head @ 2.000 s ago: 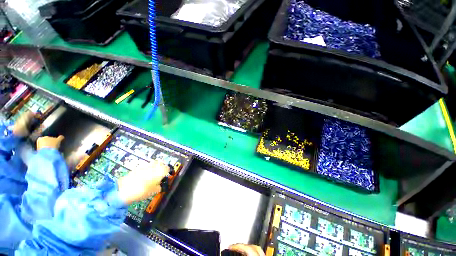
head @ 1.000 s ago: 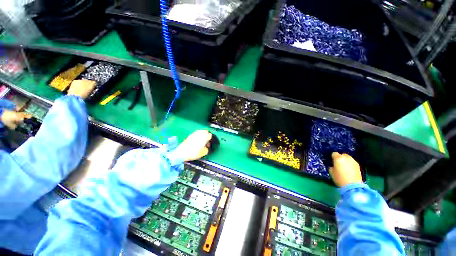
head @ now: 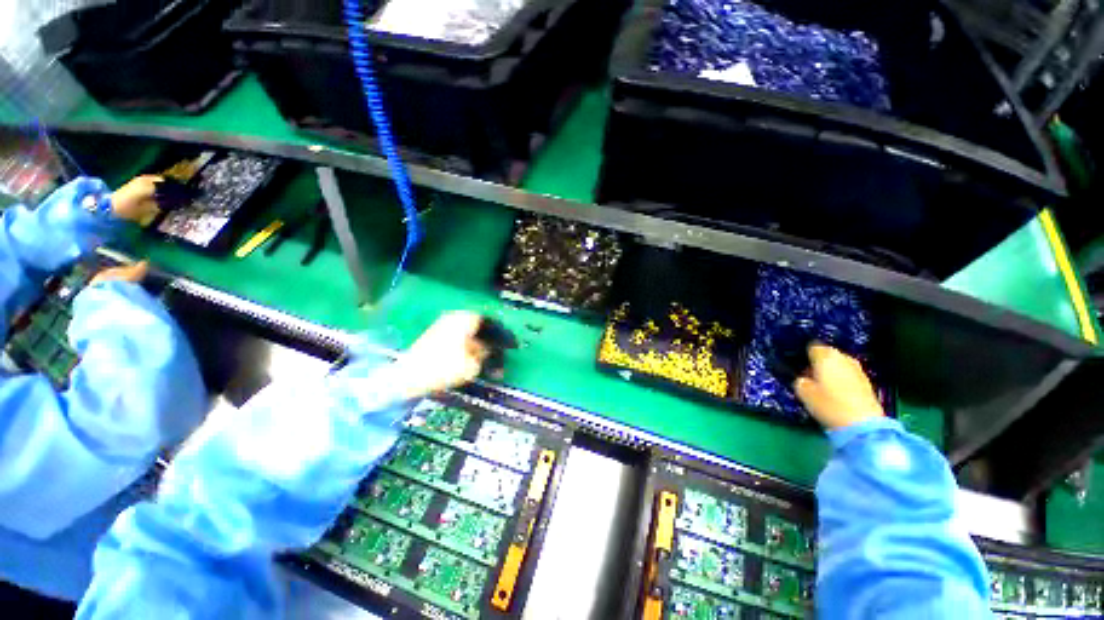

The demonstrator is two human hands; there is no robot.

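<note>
My right hand has its black-covered fingertips down in the tray of blue-violet components; what the fingers hold is hidden. My left hand is over the front edge of the green mat, above the top of the left carrier, fingers bent, with black at the fingertips. Whether it holds a part cannot be told. Green circuit boards sit in rows in the left carrier. More boards sit in the right carrier, partly behind my right sleeve.
A tray of yellow components and a tray of brown-silver components stand left of the blue-violet one. A metal-edged shelf carries deep black totes. A blue coiled cord hangs down. A neighbour's hand reaches to trays at left.
Since two seconds ago my right hand has moved up into the blue-violet tray. My left hand has moved off the left carrier to the mat's edge. That carrier now stands closer to the right one.
</note>
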